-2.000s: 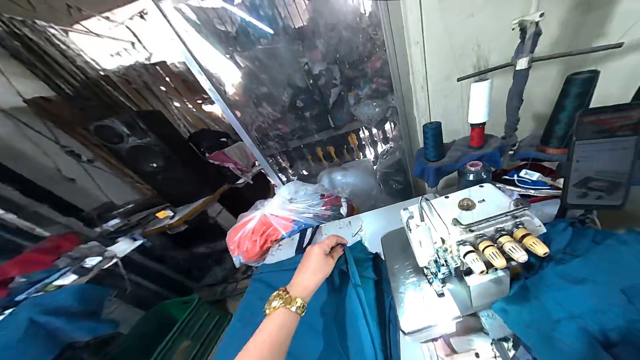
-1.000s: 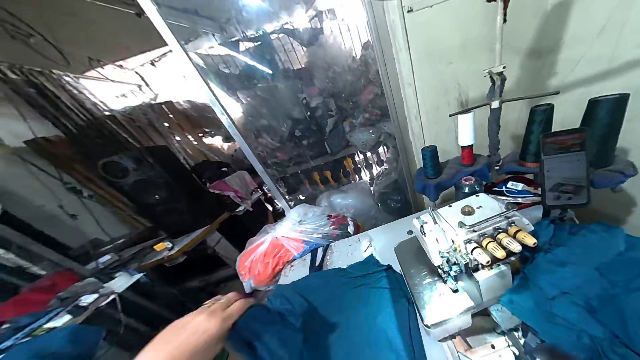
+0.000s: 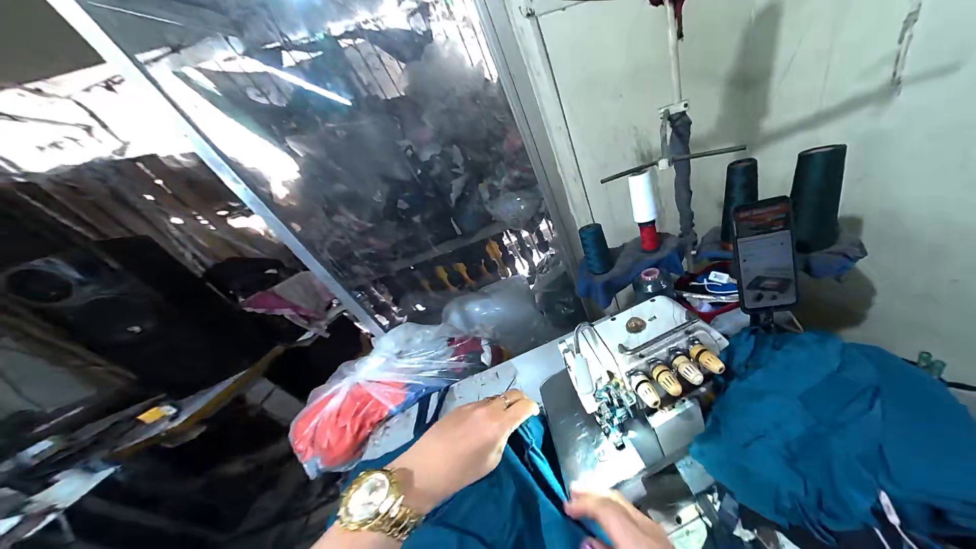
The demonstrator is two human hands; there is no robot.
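Observation:
Teal fabric [image 3: 488,503] lies over the near part of the machine table, left of an overlock sewing machine [image 3: 637,366]. My left hand [image 3: 476,435], with a gold watch on its wrist, pinches the upper edge of this fabric beside the machine's metal plate. At the bottom, my right hand [image 3: 618,518] holds the fabric's right edge, just below the plate; part of that hand is outside the view. Between the two hands runs a fold. The presser foot area stands to the right of the fold, apart from the fabric.
A plastic bag with red cloth [image 3: 351,419] sits behind my left hand. More teal fabric [image 3: 839,427] is heaped right of the machine. A phone on a holder [image 3: 765,255] and thread cones [image 3: 818,198] stand behind. A glass panel [image 3: 396,152] rises beyond the table.
My left hand has moved right from the fabric's left side to its edge near the machine. My right hand has come into view at the bottom, and the spread fabric is now folded.

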